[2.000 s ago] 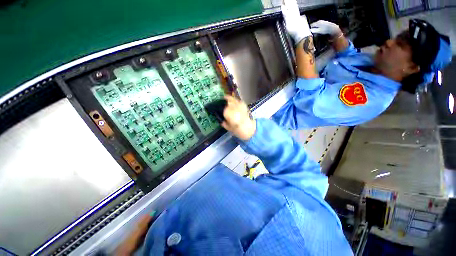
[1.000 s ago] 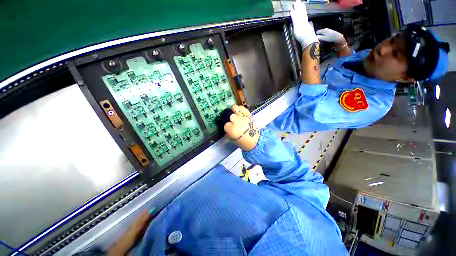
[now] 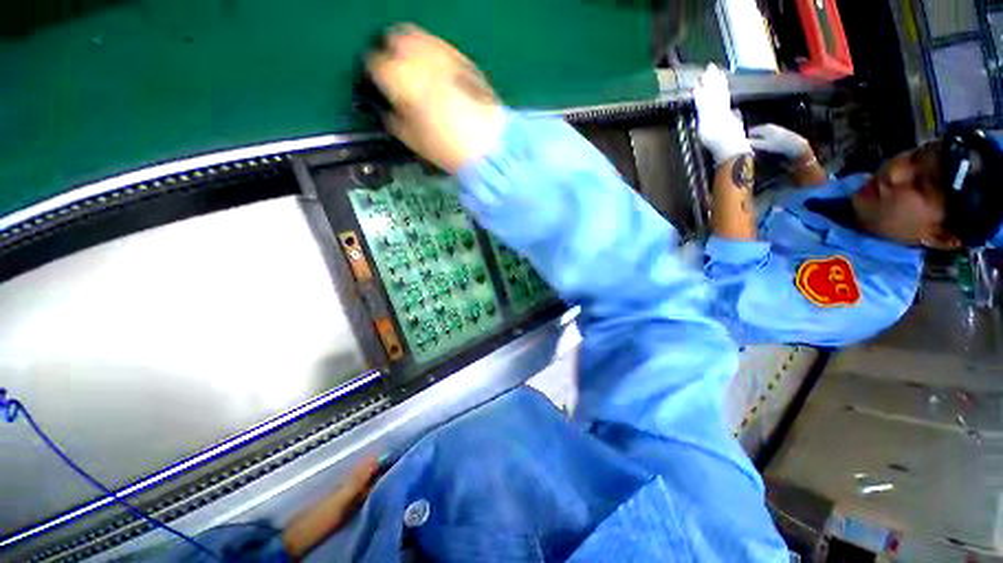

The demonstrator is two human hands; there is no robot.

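Note:
A black carrier (image 3: 384, 372) lies on the conveyor with two pale green circuit board panels (image 3: 431, 264); my right sleeve covers much of the right panel. My right hand (image 3: 434, 94) is blurred over the green mat beyond the carrier's far edge. Something black shows at its fingers; whether it is a finger cover or a held item cannot be told. My left hand (image 3: 332, 511) is small and dark at the lower left, by the conveyor's near edge beside my smock; its fingers are unclear.
Conveyor rails (image 3: 231, 473) run along both sides of the carrier, with a pale metal plate (image 3: 165, 319) to its left. A blue cord (image 3: 83, 467) hangs at lower left. At right, a co-worker's white-gloved hands (image 3: 717, 116) are at the line. A red tray (image 3: 823, 39) is beyond.
My right hand has moved from the carrier's near right part up and left to over the green mat. The carrier appears farther right in the view. The blue cord shows more.

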